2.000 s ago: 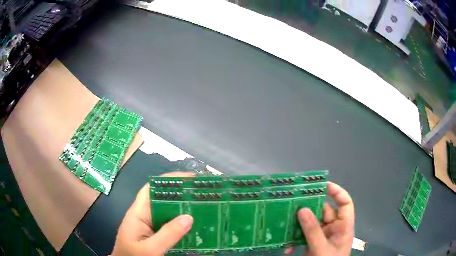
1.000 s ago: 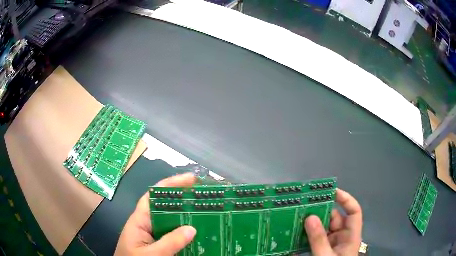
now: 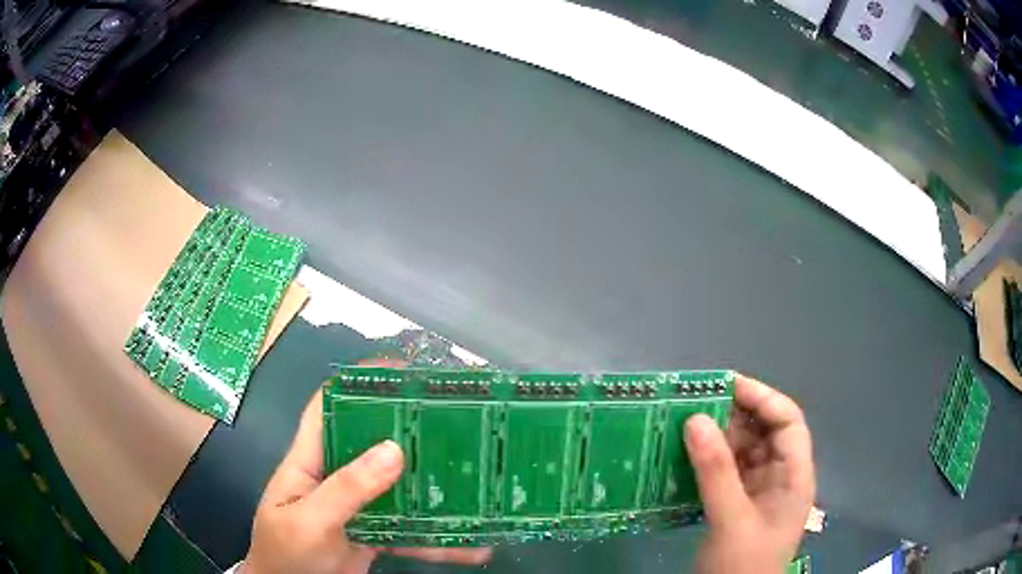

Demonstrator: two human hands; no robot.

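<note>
Green PCB panels (image 3: 538,454) are held up level in front of me, with one row of dark parts along the top edge. Several board edges show along the bottom. My left hand (image 3: 325,482) grips the left end, thumb on the face, fingers behind and below. My right hand (image 3: 751,471) grips the right end, thumb on the face. A fanned stack of green panels (image 3: 219,308) lies on the tan cardboard sheet (image 3: 90,303) at the left.
The dark conveyor belt (image 3: 504,213) crosses the view, with a white strip (image 3: 672,101) along its far edge. Green boards (image 3: 960,426) lie at the right. Ragged whitish patches (image 3: 353,311) mark the near edge. Cardboard with boards (image 3: 995,325) is at far right.
The held panels now show one row of dark parts on top instead of two, and their lower edges have come into view. Both hands still hold the ends. The view has shifted slightly.
</note>
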